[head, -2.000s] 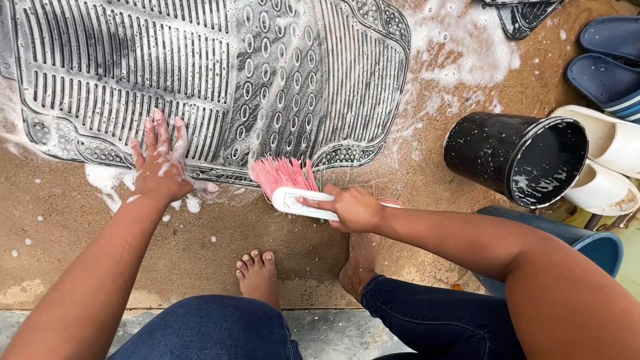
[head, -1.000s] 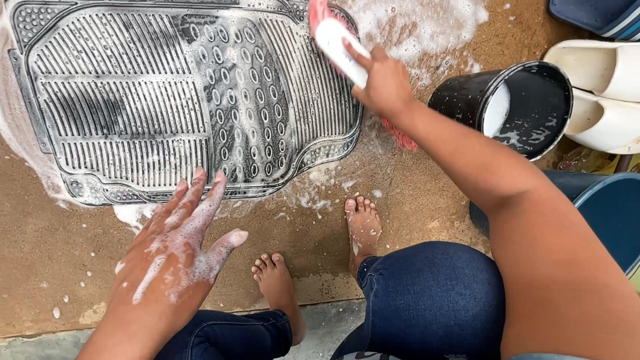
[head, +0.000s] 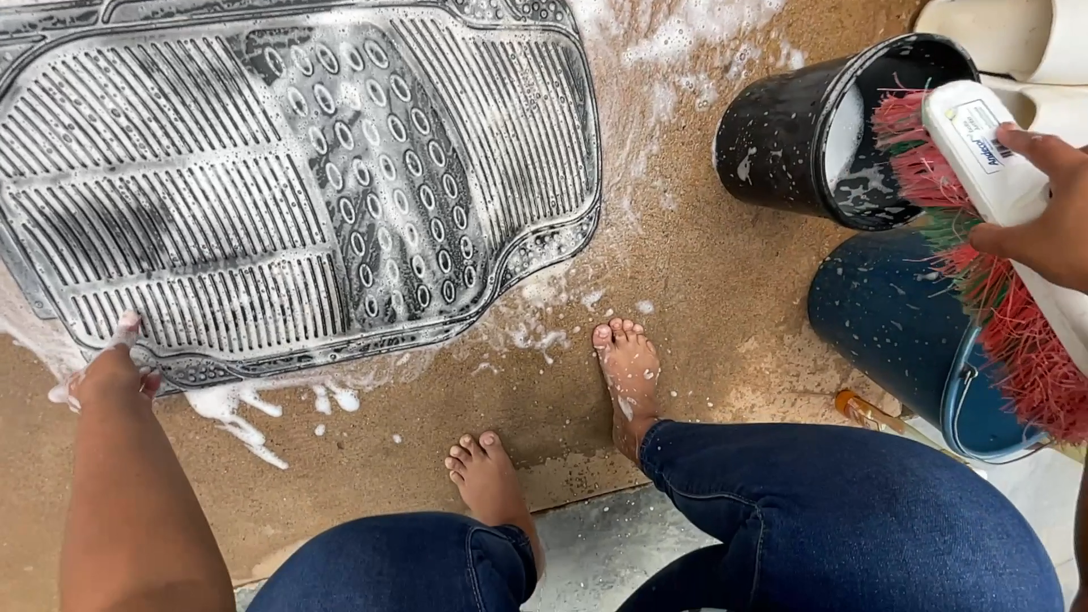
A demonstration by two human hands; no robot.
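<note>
A ribbed rubber car floor mat [head: 408, 187], coated in white suds, lies on the ground at the upper left. At its lower left corner, my soapy left hand [head: 110, 370] grips the edge, the thumb on top and the other fingers partly hidden. On the right, my right hand [head: 1050, 204] is closed on a scrubbing brush [head: 994, 153] with a white plastic back and red and green bristles. The brush is raised above the two buckets, away from the mat, its bristles facing left and down.
A black bucket [head: 773, 140] with suds inside lies tipped toward the right. Below it is a blue bucket [head: 884, 323] with a wire handle, beside a bottle with an orange cap [head: 843, 401]. White clogs [head: 990, 34] are at the top right. My bare feet [head: 627, 365] stand below the mat.
The right hand has carried the brush from the mat's upper right side to over the buckets. My left hand, spread near the mat's lower edge before, now holds its lower left corner.
</note>
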